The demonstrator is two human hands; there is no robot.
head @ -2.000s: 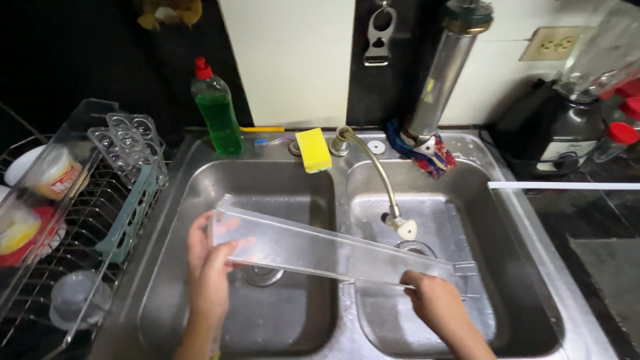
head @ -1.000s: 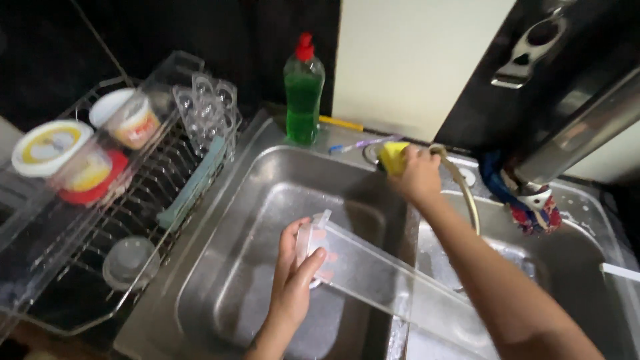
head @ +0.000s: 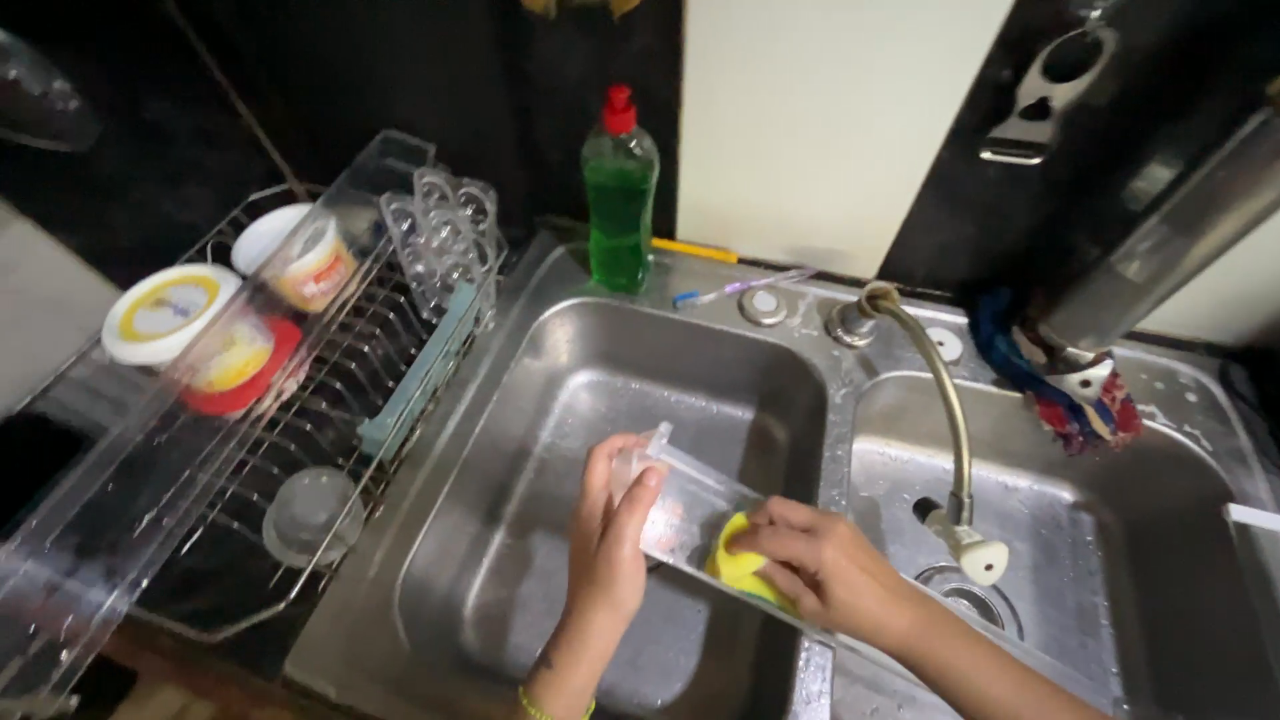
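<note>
My left hand grips the near end of a long clear plastic tray, thumb on its inside and fingers behind the end wall. The tray slants over the left basin and the divider toward the lower right, where my forearm hides part of it. With bent fingers, my right hand holds a yellow sponge with a green underside against the tray's inner surface. A bent metal faucet with a white nozzle hangs over the right basin.
Behind the sink stands a dish soap bottle with green liquid, beside a toothbrush. On the left, a wire dish rack holds plastic tubs and another long clear plastic piece. A cloth lies by the metal cylinder.
My right hand held the tray's far end, then took the yellow sponge behind the sink, and now has brought it down onto the tray. My left hand keeps its grip at the tray's end.
</note>
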